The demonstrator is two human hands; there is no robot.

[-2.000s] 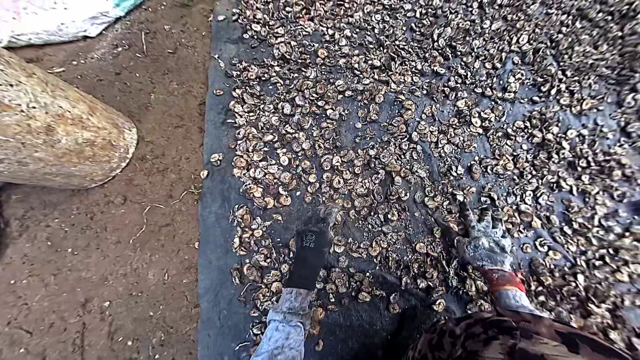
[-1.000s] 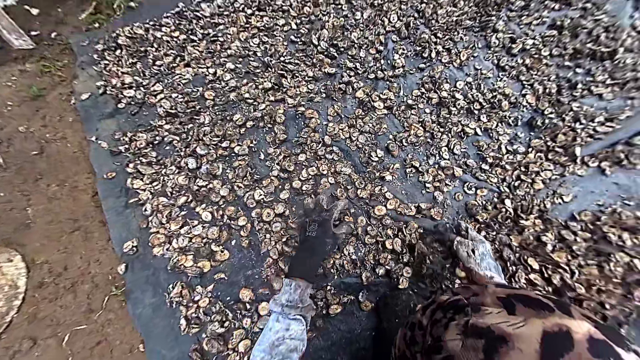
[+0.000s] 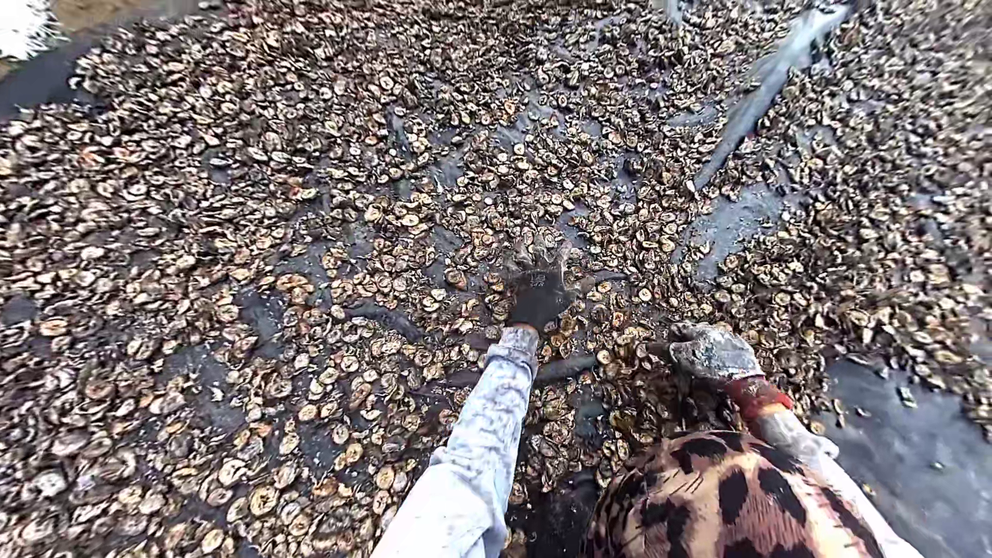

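Note:
Dried slices (image 3: 263, 500), brown and pale with ringed edges, lie thickly over a dark plastic sheet (image 3: 907, 457). My left hand (image 3: 540, 291), in a black glove with dirty fingertips, rests on the slices near the middle of the view, its fingers spread and nothing seen in its grasp. Lower and to the right, my right hand (image 3: 714, 353), in a grey, soiled glove with a red cuff, is low over the slices beside my knee. Its fingers are bent and partly hidden, so whether it holds anything is unclear.
A knee in spotted cloth (image 3: 736, 496) takes up the bottom right. Raised folds of the sheet (image 3: 763, 97) run through the slices at the upper right. Bare ground (image 3: 101, 12) and a bright white thing (image 3: 23, 29) show at the top left corner.
The view has swung to the right, taking the soil strip and the pale cylindrical object out of sight. My left hand's fingers are spread wider and show more clearly than before.

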